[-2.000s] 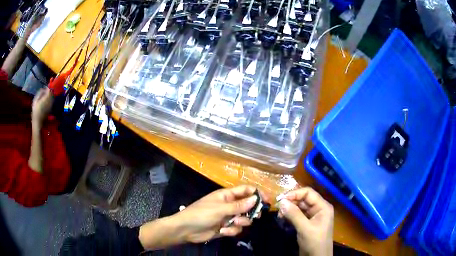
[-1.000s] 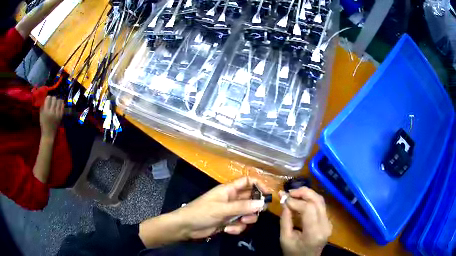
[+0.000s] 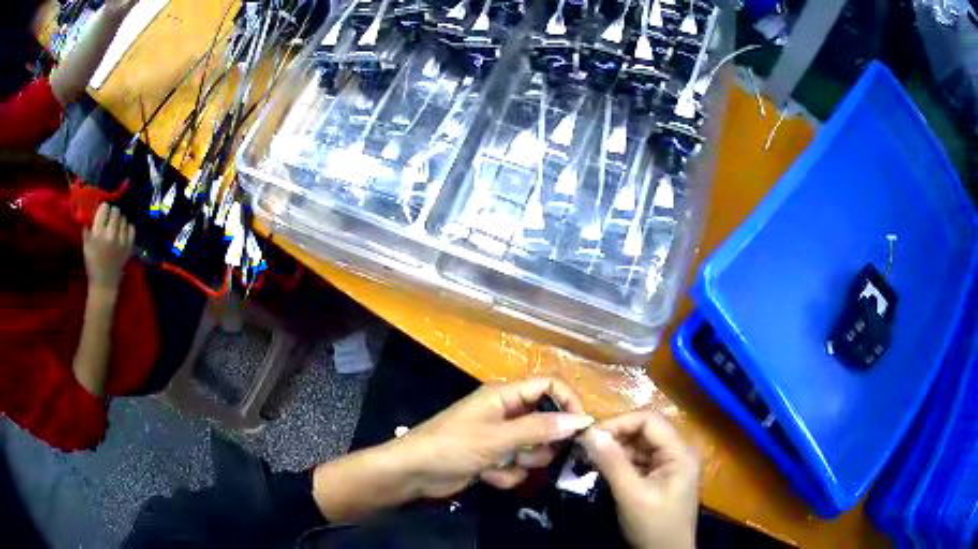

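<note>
My left hand point(image 3: 483, 438) is shut on a small module point(image 3: 550, 404), dark and mostly hidden by the fingers. My right hand point(image 3: 649, 472) meets it, with thumb and finger pinched at the module's edge; what they pinch is too small to tell. A black and white piece point(image 3: 579, 475) shows just below, between the hands. Both hands are in front of the bench's near edge. A clear blister tray point(image 3: 429, 252) beyond them holds rows of black cabled assemblies point(image 3: 568, 64) with white leads.
A tilted blue parts bin point(image 3: 794, 236) at right holds a black housing point(image 3: 863, 322); more blue bins are beneath and beside it. Wire leads point(image 3: 231, 220) hang over the left bench edge. A person in red sleeves point(image 3: 64, 354) works at left, above a stool point(image 3: 231, 365).
My right hand has moved left to meet my left hand at the module; a second ago they were apart. The neighbour's red-handled tool has shifted and a red cord now shows.
</note>
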